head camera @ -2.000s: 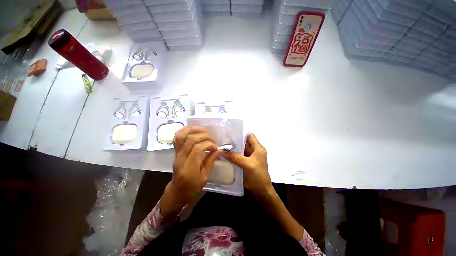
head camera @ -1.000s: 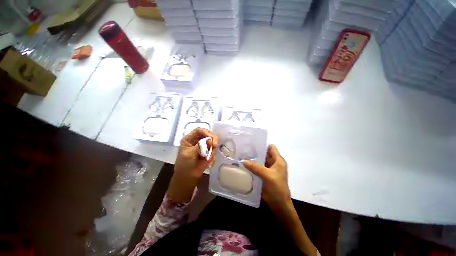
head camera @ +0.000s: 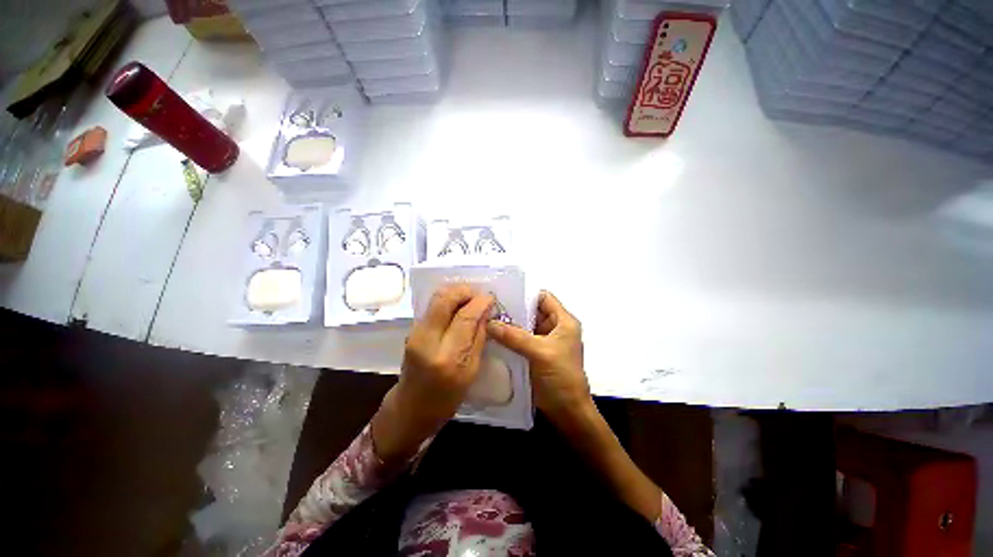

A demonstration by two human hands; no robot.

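My right hand (head camera: 558,354) holds a blister tray (head camera: 468,276) by its right edge, thumb over the upper hollows. My left hand (head camera: 441,354) is over the tray's upper left part, its fingertips pinched at an ear-hook earbud (head camera: 500,309) that is mostly hidden by the fingers. The cream charging case (head camera: 491,384) sits in the tray's lower hollow, partly covered by my left hand. Behind the held tray lie more filled trays in a row: one at left (head camera: 276,267), one in the middle (head camera: 372,263), and one partly hidden (head camera: 469,237).
Another filled tray (head camera: 309,149) lies farther back. Tall tray stacks stand at the back left (head camera: 381,49) and back right (head camera: 871,82). A red-edged smartphone (head camera: 670,76) leans at a stack. A dark red flask (head camera: 172,116) lies at left. The table edge (head camera: 719,403) runs in front.
Since one second ago, my left hand has moved from beside the tray onto its upper hollows with the earbud. The view has shifted, so the table things appear farther left.
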